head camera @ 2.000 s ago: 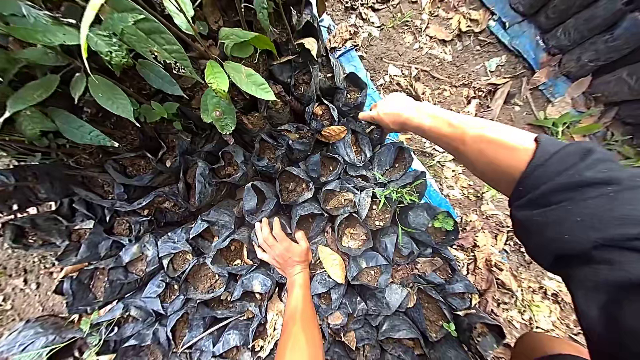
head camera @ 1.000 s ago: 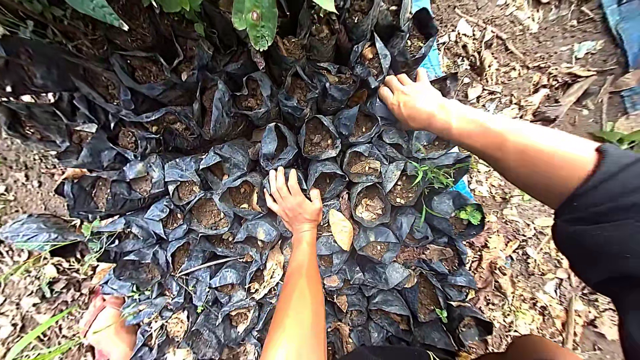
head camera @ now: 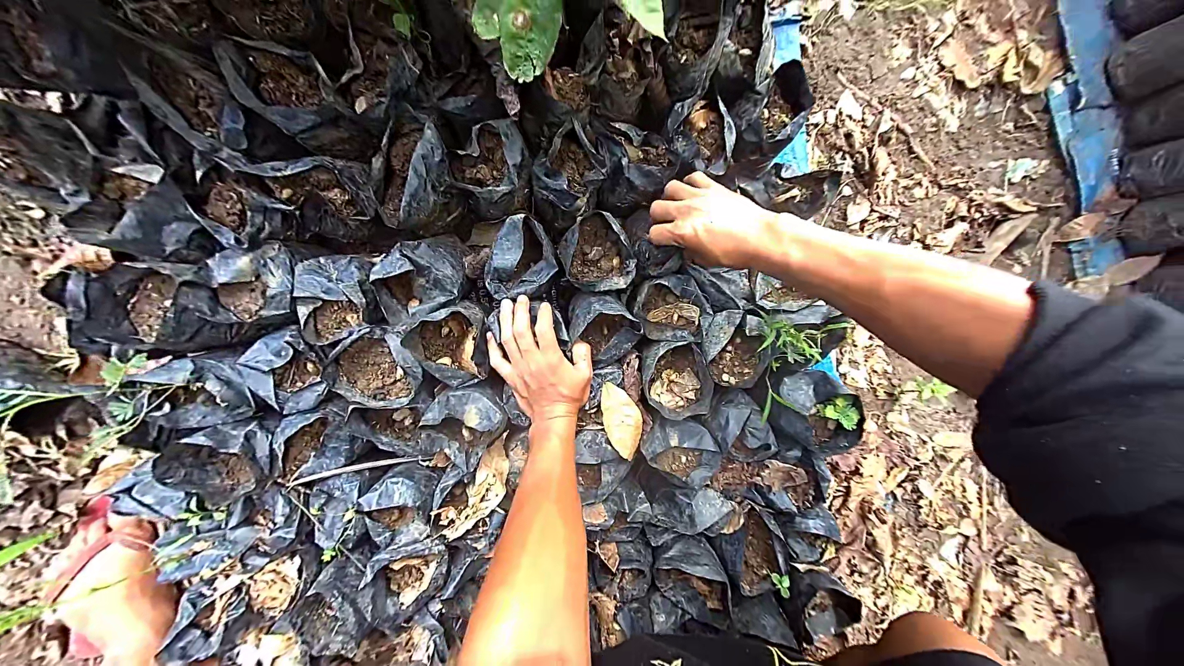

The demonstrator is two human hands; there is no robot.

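Observation:
Black plastic nursery bags (head camera: 375, 370) filled with soil stand packed side by side across the view. My left hand (head camera: 536, 361) lies palm down with fingers apart on the rims of bags near the middle. Up and to its right, my right hand (head camera: 705, 220) has its fingers curled at the edge of a bag; whether they pinch the plastic is hidden under the hand. Between the hands sits an open-mouthed bag of soil (head camera: 598, 252). A dry yellow leaf (head camera: 621, 421) rests on the bags just right of my left wrist.
Green leaves (head camera: 529, 32) hang over the top edge. Small weeds (head camera: 791, 340) grow from bags at the right. Blue sheeting (head camera: 1084, 120) and more dark filled bags (head camera: 1152, 129) lie at the far right. A foot with a sandal strap (head camera: 111, 583) is at the lower left.
My right hand has moved left from the outer edge of the bags, closer to my left hand, and its fingers are now curled. The view has shifted over the bags.

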